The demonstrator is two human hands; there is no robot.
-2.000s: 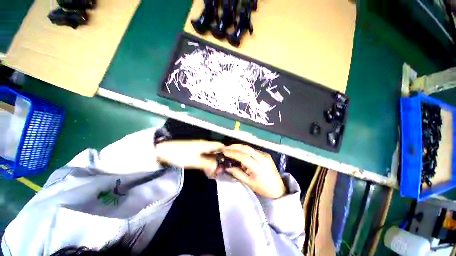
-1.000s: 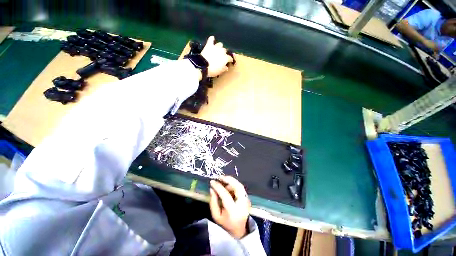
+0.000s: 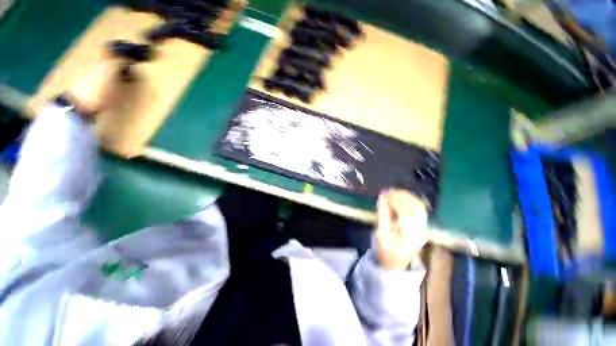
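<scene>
The whole view is motion-blurred. My left hand point(image 3: 111, 88), with a dark band at the wrist, is over the left tan board point(image 3: 162, 101). A dark patch shows at its fingers, close to a black body point(image 3: 130, 51); blur hides whether it is held. My right hand point(image 3: 402, 226) has curled fingers at the bench edge, by the right end of the black tray point(image 3: 385, 162); what is in it cannot be told. The tray holds a heap of thin white pins point(image 3: 287, 142) and small black parts point(image 3: 425, 165) at its right end.
Rows of black bodies point(image 3: 311, 54) stand on the tan board point(image 3: 398, 81) behind the tray. More bodies point(image 3: 186, 20) are at the back of the left board. A blue bin point(image 3: 533, 203) with black pieces is at the right, beside the bench edge point(image 3: 196, 165).
My left hand has left the bodies on the board behind the tray and moved to the left board. My right hand has moved rightward from the tray's middle front. The camera view has shifted.
</scene>
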